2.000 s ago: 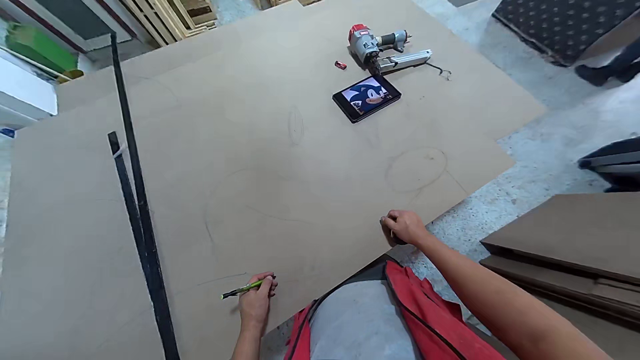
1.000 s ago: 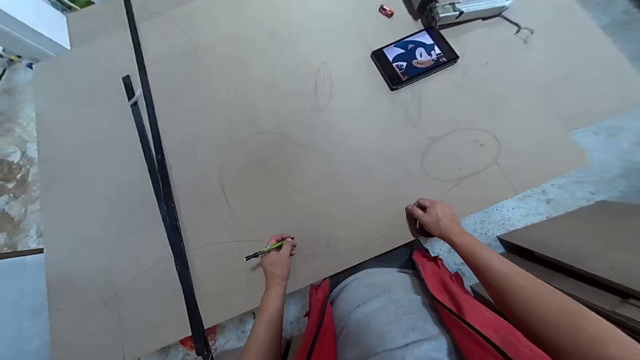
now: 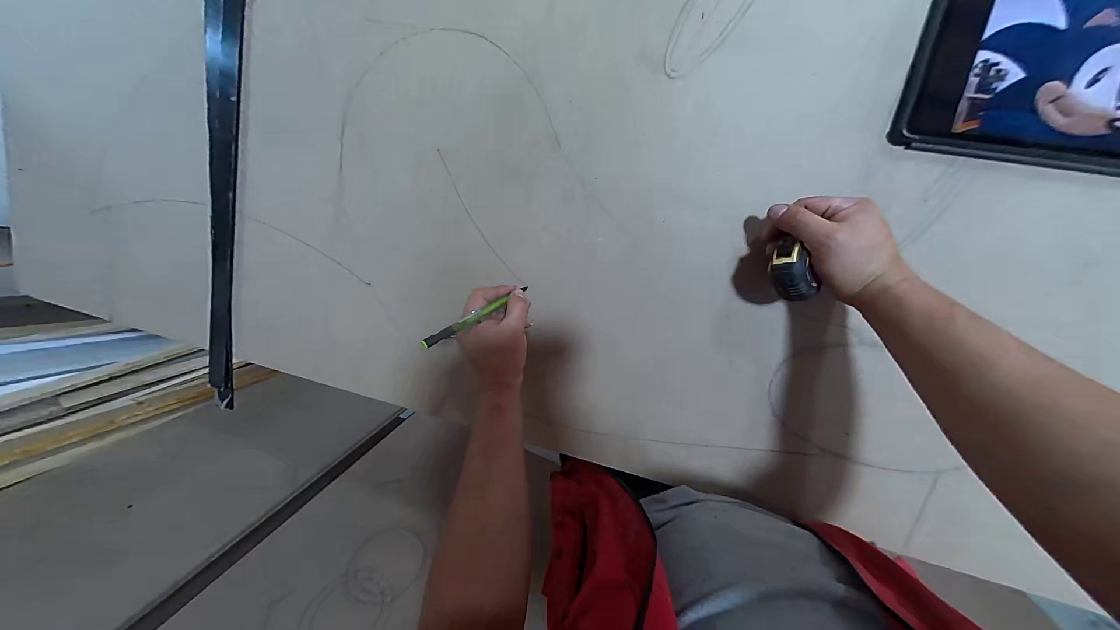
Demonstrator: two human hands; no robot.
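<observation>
A green and black pencil (image 3: 468,322) is gripped in my left hand (image 3: 497,337), its tip touching the pale board (image 3: 647,350) at the lower end of a curved line. More thin curves and ovals are drawn on the board. My right hand (image 3: 836,245) holds a black and yellow tape measure (image 3: 793,269) above or on the board, and its shadow falls beside it. At the upper right lies a tablet (image 3: 941,114) in a black case, showing a blue cartoon character.
A black strip (image 3: 224,192) runs down the board's left part and past its edge. Below the edge lie grey-brown panels (image 3: 227,455), one bearing drawn circles. Wooden strips (image 3: 105,407) are stacked at the lower left.
The view has moved much closer to the board. My left hand has gone to the curved line with the pencil. My right hand, earlier at the board's near edge, is now farther in over it.
</observation>
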